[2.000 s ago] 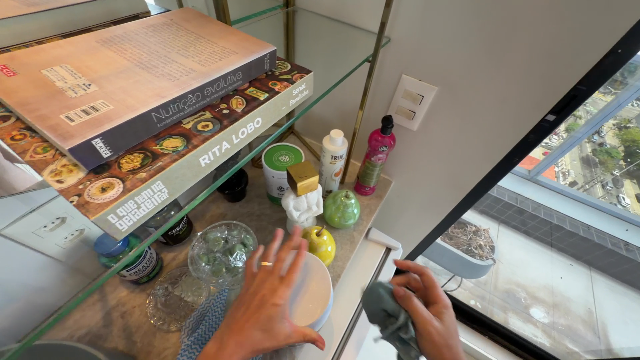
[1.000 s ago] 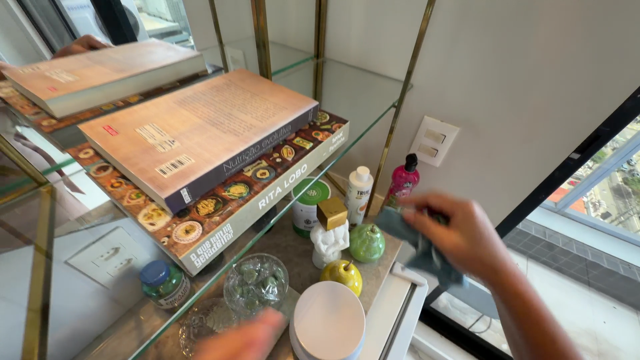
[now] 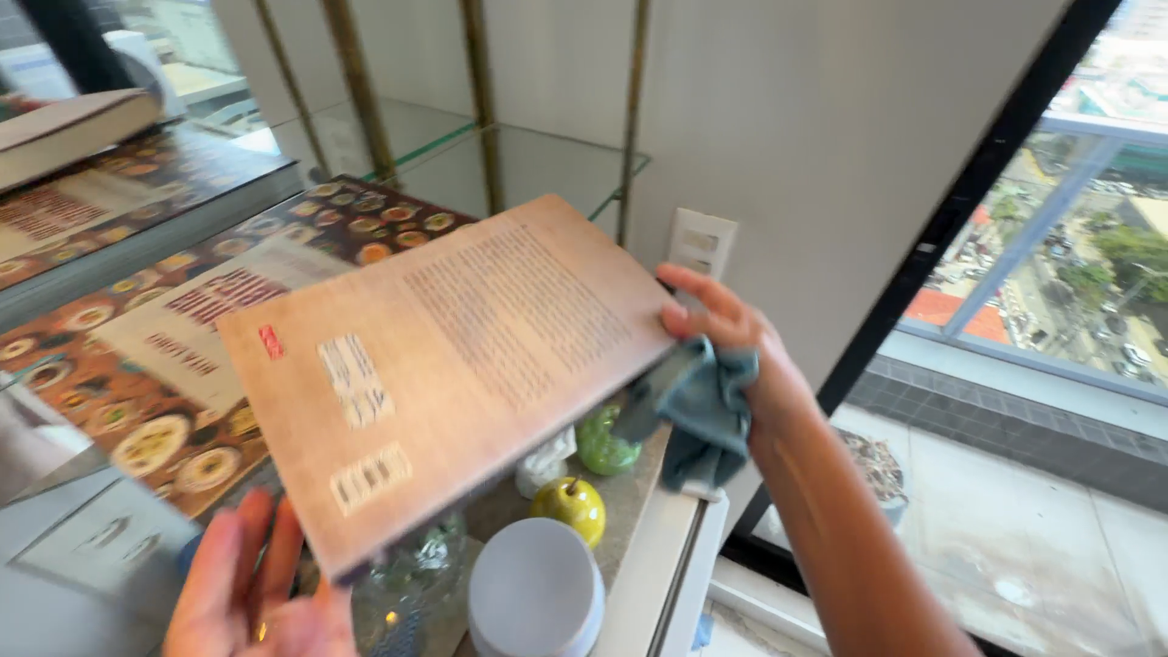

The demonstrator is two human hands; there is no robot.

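A tan paperback book (image 3: 456,365) is held up above the glass shelf, its printed back cover facing me. My right hand (image 3: 730,338) grips its right end and also holds a crumpled blue-green cloth (image 3: 703,411) that hangs below the fingers. My left hand (image 3: 265,584), palm up with fingers spread, is at the book's lower left corner; whether it bears any weight I cannot tell. A larger cookbook (image 3: 173,319) with food pictures on its cover lies behind and to the left, partly hidden by the tan book.
Below the book stand a white-lidded round container (image 3: 536,584), a yellow ceramic fruit (image 3: 570,511), a green glass fruit (image 3: 607,443) and clear glassware (image 3: 420,557). Brass posts (image 3: 481,109) hold glass shelves. A wall outlet (image 3: 703,239) and a dark window frame (image 3: 922,265) are at the right.
The tan book, lying on the cookbook in both earlier frames, is now lifted off it. My right hand has moved from beside the shelf onto the book, still holding the cloth.
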